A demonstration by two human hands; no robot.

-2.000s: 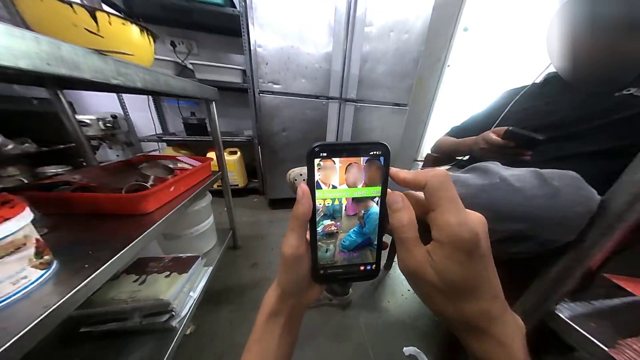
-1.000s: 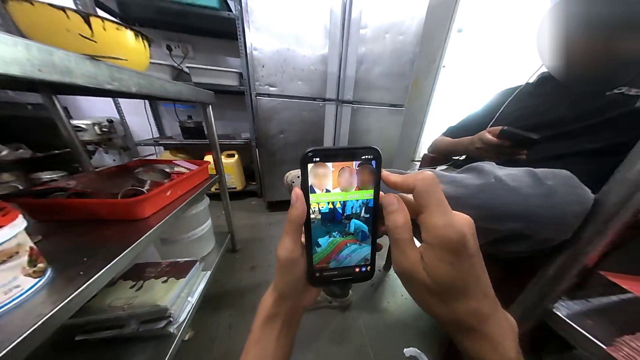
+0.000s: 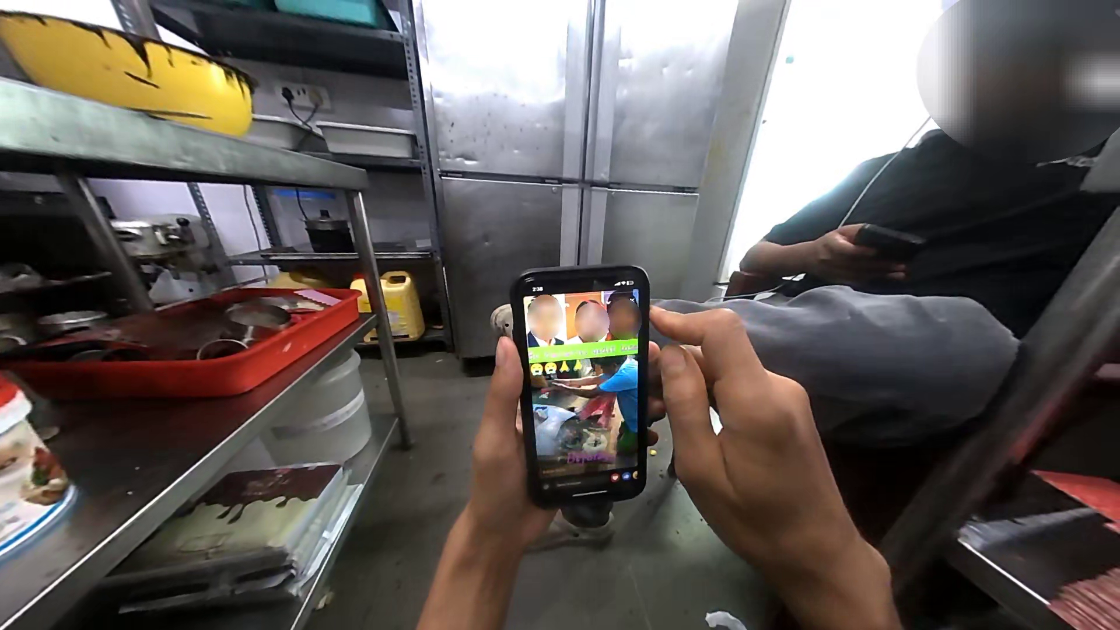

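A black smartphone stands upright at the middle of the view, its lit screen showing a picture of people with a green caption band and emojis. My left hand holds it, with the thumb along the left edge and fingertips showing at the right edge. Beside the phone's right edge is my right hand, thumb and index finger close together near the upper side; whether they touch the case I cannot tell. The right hand's other fingers are curled.
At right a seated person in grey trousers holds a dark phone. A steel shelf at left bears a red tray of metal utensils. Behind stand a steel refrigerator and a yellow jerrycan.
The picture on the phone's screen has changed below the green band, now showing a figure in blue beside heaped things. Both hands stay nearly where they were.
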